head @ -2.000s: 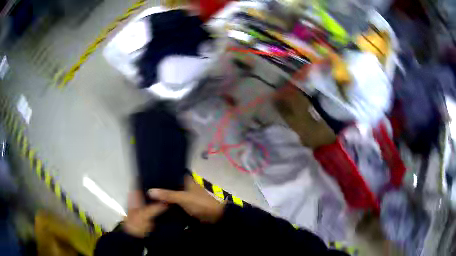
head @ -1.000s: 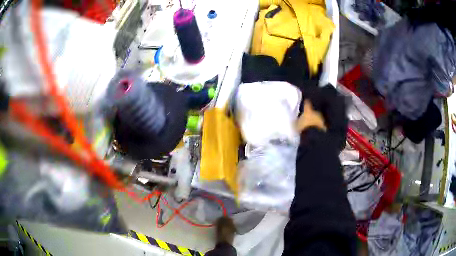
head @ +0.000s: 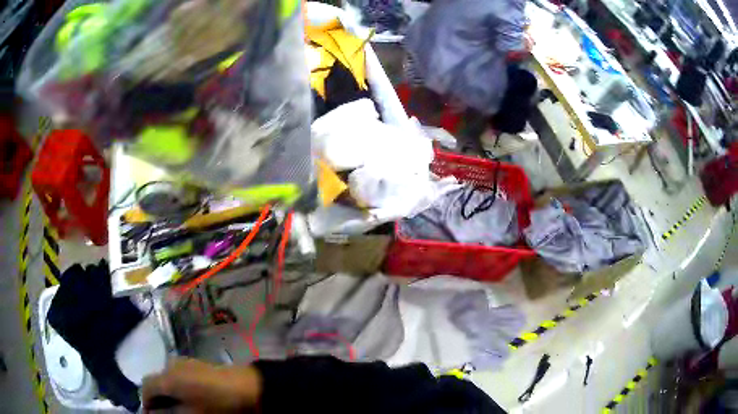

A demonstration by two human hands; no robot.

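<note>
My right hand [head: 202, 386] shows at the lower left edge, with its dark sleeve running to the right. Its fingers are bent over a small dark thing, partly cut off by the bottom edge; I cannot tell if it is gripped. My left hand is not in view. Dark folded cloth [head: 91, 323] lies heaped on a white plastic stool [head: 50, 303] just left of and above my hand. A white reel [head: 61, 365] lies beside the cloth on the stool.
A blurred clear plastic bag [head: 243, 113] hangs at upper left above a cluttered table end. Mustard offcuts [head: 340, 48] and white packs [head: 364, 145] fill a trough. A red basket [head: 461, 259] holds grey cloth. A person in grey [head: 469, 48] sits behind. A red stool [head: 71, 174] stands left.
My right hand has left the dark cloth in the trough and is now low at the left near the white stool. The view has swung, and the clear bag now covers the upper left.
</note>
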